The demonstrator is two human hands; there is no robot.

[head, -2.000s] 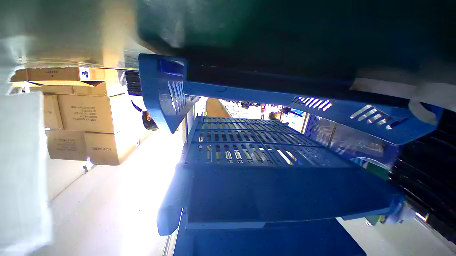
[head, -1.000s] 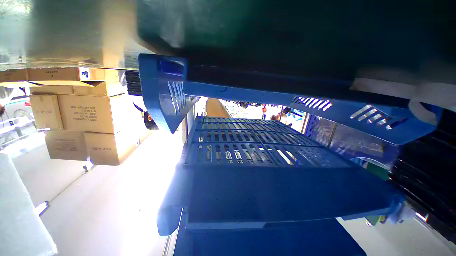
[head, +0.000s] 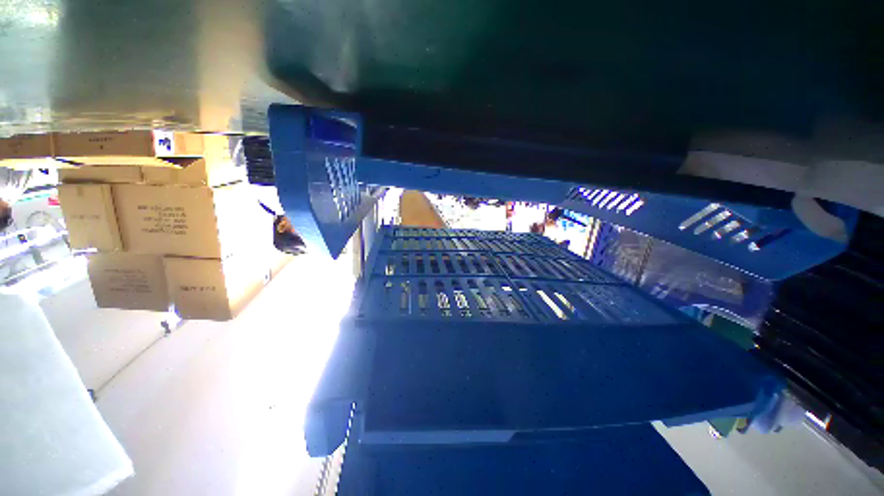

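Observation:
Neither my left hand nor my right hand is in the picture. Nearest in front of me are large blue slotted crates (head: 543, 373), one on another in the middle of the view. Another blue crate edge (head: 315, 179) runs just under the dark green bench surface (head: 543, 68), which fills the upper part. A pale white sheet or piece of foam (head: 53, 407) is cut off by the left edge at the lower left; what holds it is not visible. A pale rounded band (head: 756, 170) lies along the green surface at the right.
Brown cardboard boxes (head: 170, 218) are stacked at the left, some flaps open. A thick black ridged pile (head: 834, 339) stands at the right edge. A thin metal frame (head: 34, 252) shows at the far left. Bright glare covers the floor beside the crates.
The white sheet, earlier tall along the left edge, dropped to the lower left, uncovering the boxes' left side. Since the last frame it has shifted slightly right. The crates have not moved.

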